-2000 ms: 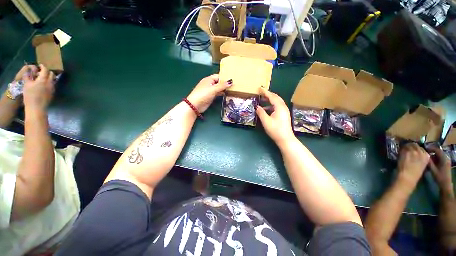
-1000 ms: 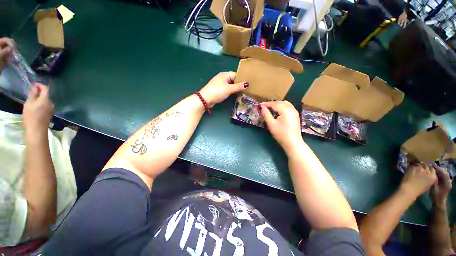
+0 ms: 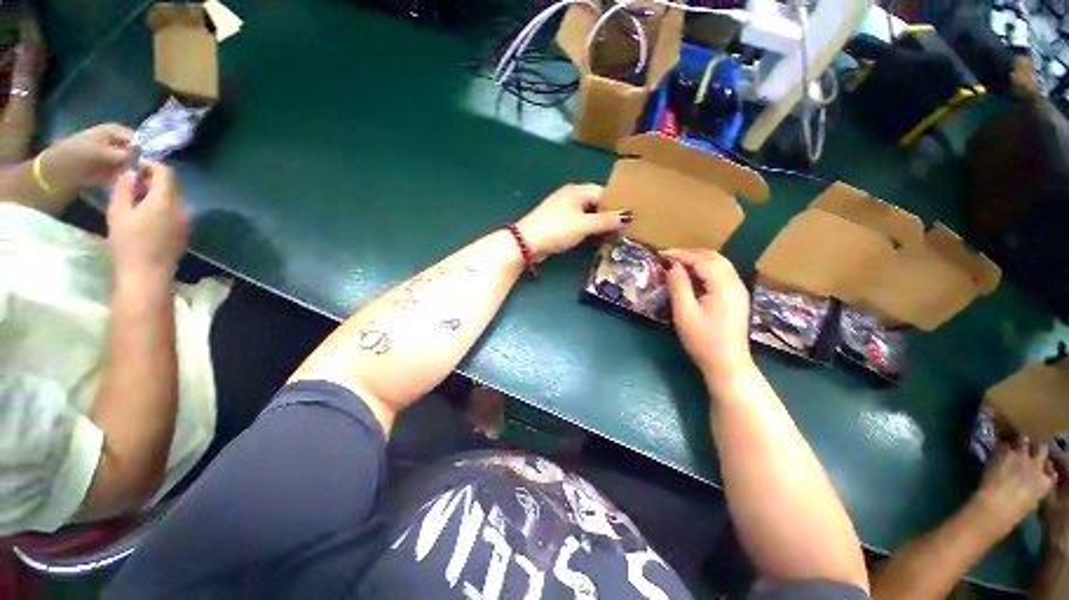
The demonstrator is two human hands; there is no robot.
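Note:
An open tuck-top carton (image 3: 674,211) stands on the green bench in front of me, its brown lid up. A shiny poly bag of parts (image 3: 631,277) with dark and red contents fills it. My left hand (image 3: 574,219) holds the left edge of the lid, thumb on its inside face. My right hand (image 3: 710,307) is at the right side of the carton, fingertips pinched at the bag's edge. Two more open cartons (image 3: 826,252) with bagged parts stand side by side just right of my right hand.
An open brown box (image 3: 610,108), a blue parts bin (image 3: 707,99) and loose cables (image 3: 533,73) are at the back. A person's hands (image 3: 147,193) hold a clear bag at left near another carton (image 3: 185,53). Another person's hand (image 3: 1015,478) works at a carton at right.
My right hand has moved from the carton's right side to the bag. The view has shifted, so the bench things appear farther right. The person at left has brought the bag to their carton.

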